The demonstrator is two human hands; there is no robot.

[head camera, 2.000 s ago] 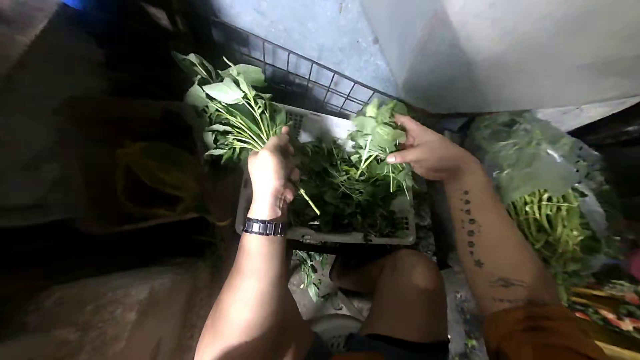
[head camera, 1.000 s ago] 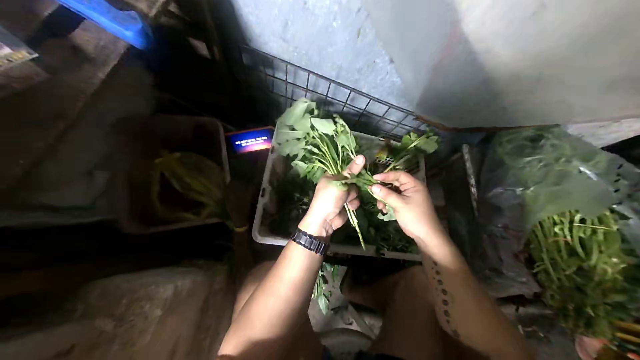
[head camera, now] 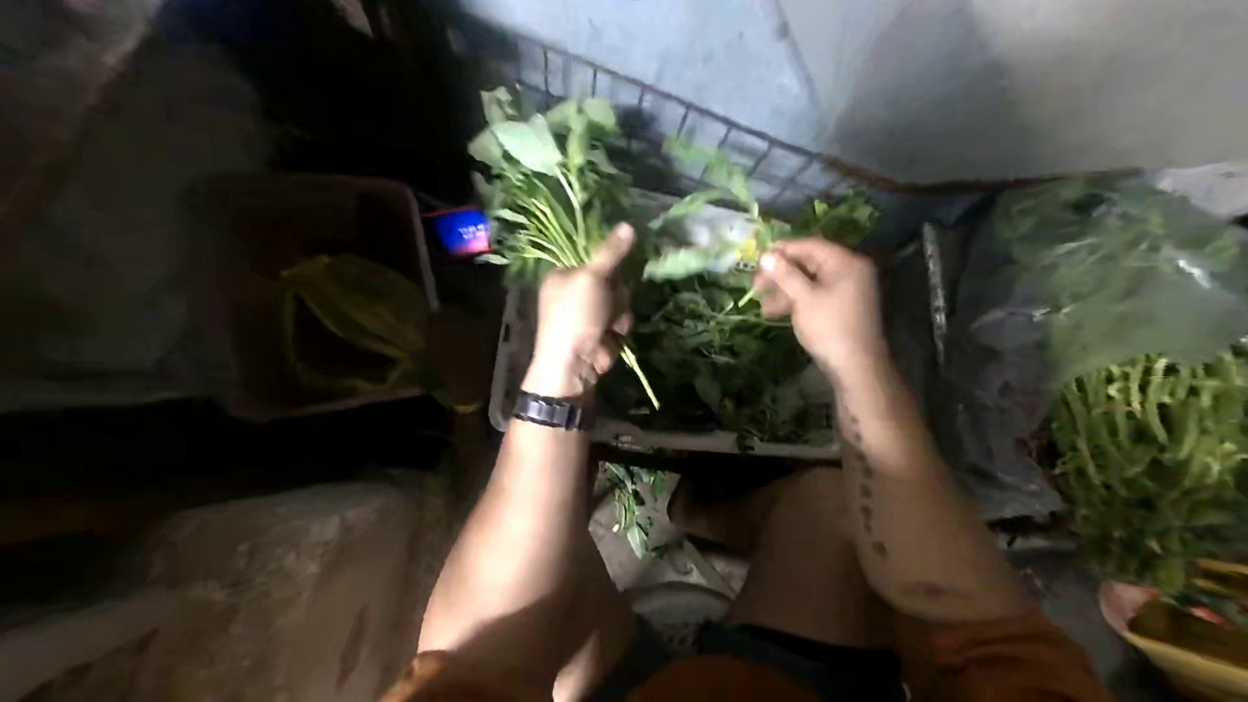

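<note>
My left hand [head camera: 583,317] grips a bunch of leafy green stems [head camera: 556,210], leaves upward, with cut stem ends poking out below the fist. To its right, my right hand [head camera: 819,292] pinches a single leafy sprig [head camera: 717,185] between thumb and fingers; it is blurred. The bunch and the sprig are apart. Beneath both hands sits a pale plastic crate [head camera: 673,437] with loose dark greens [head camera: 721,341] in it.
A wire rack [head camera: 721,122] stands behind the crate. Leftward are a lit screen [head camera: 463,232] and a bin [head camera: 419,234] holding a yellowish bag [head camera: 361,302]. Bagged greens [head camera: 1150,419] lie at right. Fallen leaves [head camera: 634,507] show below the crate.
One second ago my hands were together at the bunch; now they are apart. My right hand has moved away to the right and holds a separate sprig.
</note>
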